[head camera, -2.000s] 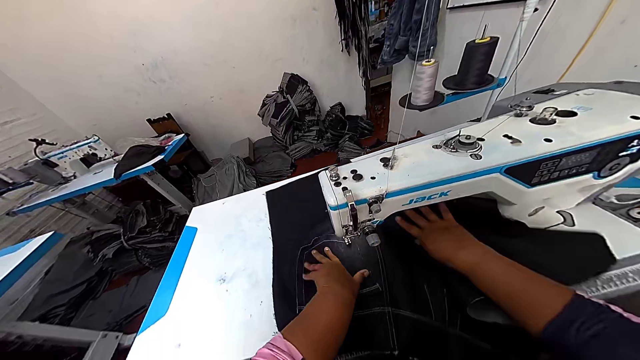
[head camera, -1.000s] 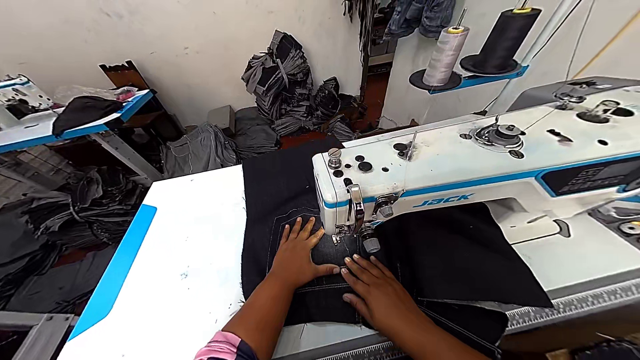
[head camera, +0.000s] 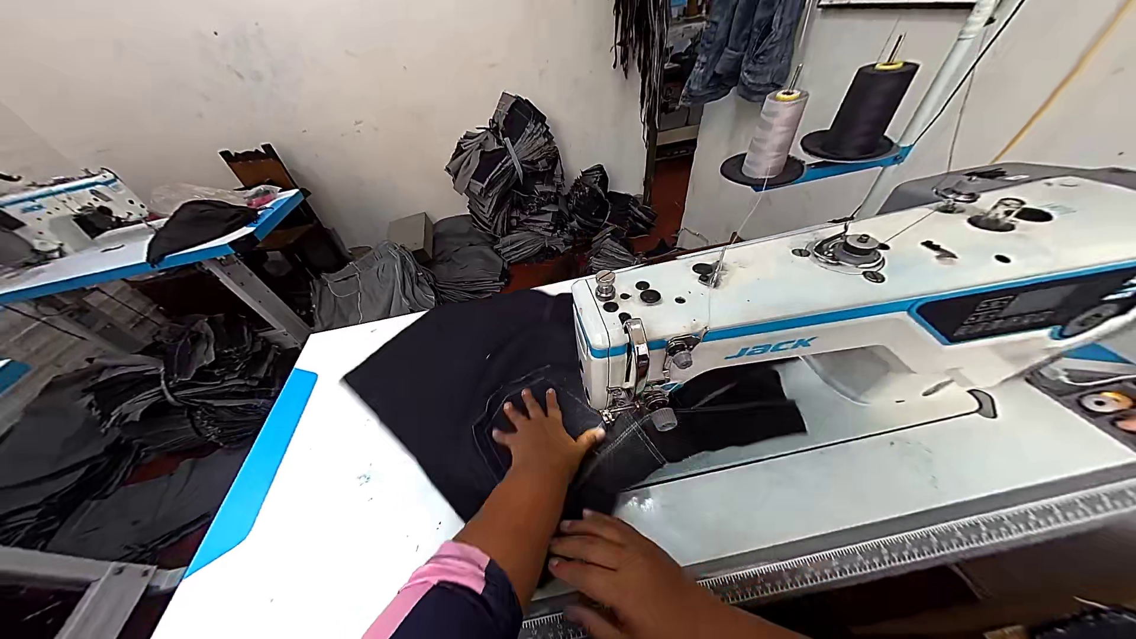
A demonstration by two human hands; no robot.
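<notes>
Dark denim fabric [head camera: 461,364] with pale stitch lines lies on the white table, partly under the head of a Jack sewing machine [head camera: 799,302]. Flat on the fabric, just left of the presser foot [head camera: 612,415], rests my left hand [head camera: 543,441], fingers spread and thumb toward the foot. My right hand [head camera: 621,568] is at the front edge of the table, by the near edge of the fabric, its fingers slightly bent and close to my left forearm; whether it grips the cloth cannot be told. Part of the fabric extends under the machine arm.
Light and black thread cones [head camera: 775,138] stand behind the machine. A measuring tape [head camera: 932,537] runs along the table's front edge. Bundled denim pieces [head camera: 510,177] are piled by the wall. At the left is another sewing machine [head camera: 71,213] on a blue-edged table.
The fabric has turned and less of it lies right of the needle. My right hand has moved away from the presser foot toward the table's front edge. My left hand stays on the fabric.
</notes>
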